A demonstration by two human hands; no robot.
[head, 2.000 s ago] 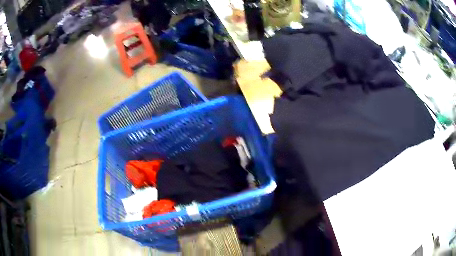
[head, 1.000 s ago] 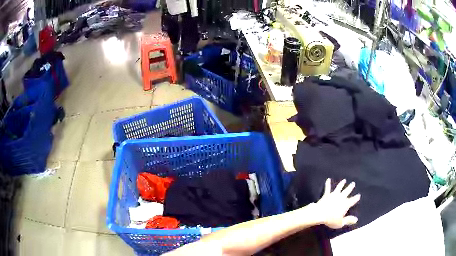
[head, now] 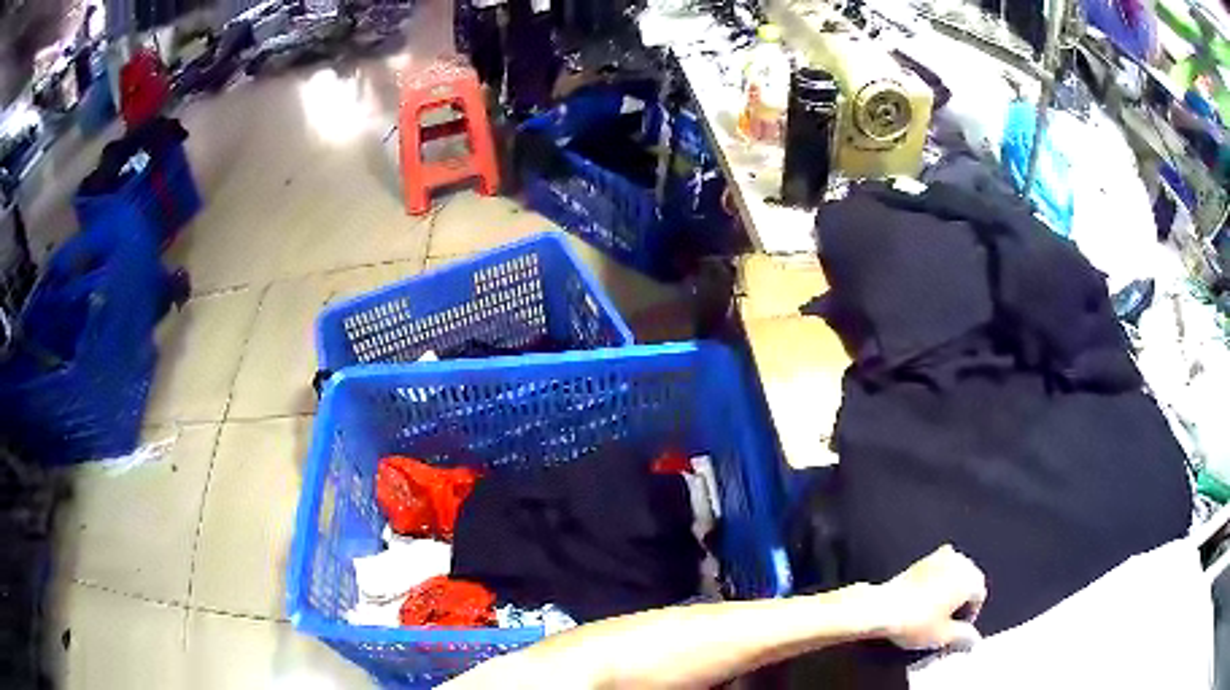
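Observation:
Dark cut cloth [head: 1005,472] lies flat in front, with thicker folded dark cloth [head: 931,283] heaped beyond it. My left hand [head: 938,600] reaches in from the bottom with a bare forearm. Its fingers are curled on the front edge of the dark cloth and appear to pinch it; the fingertips are partly hidden. My right hand is not in view.
A blue crate [head: 540,371] holds red, white and dark cloth, with another blue crate [head: 452,290] behind. A red-orange stool [head: 445,135] stands on the tiled floor. A black bottle [head: 809,135] and cream machine part [head: 884,115] are at the back. White table [head: 1106,634] at lower right.
My left hand came into view, spread flat on the dark cloth, then its fingers curled and it moved slightly right and down to the cloth's edge. The view has also shifted.

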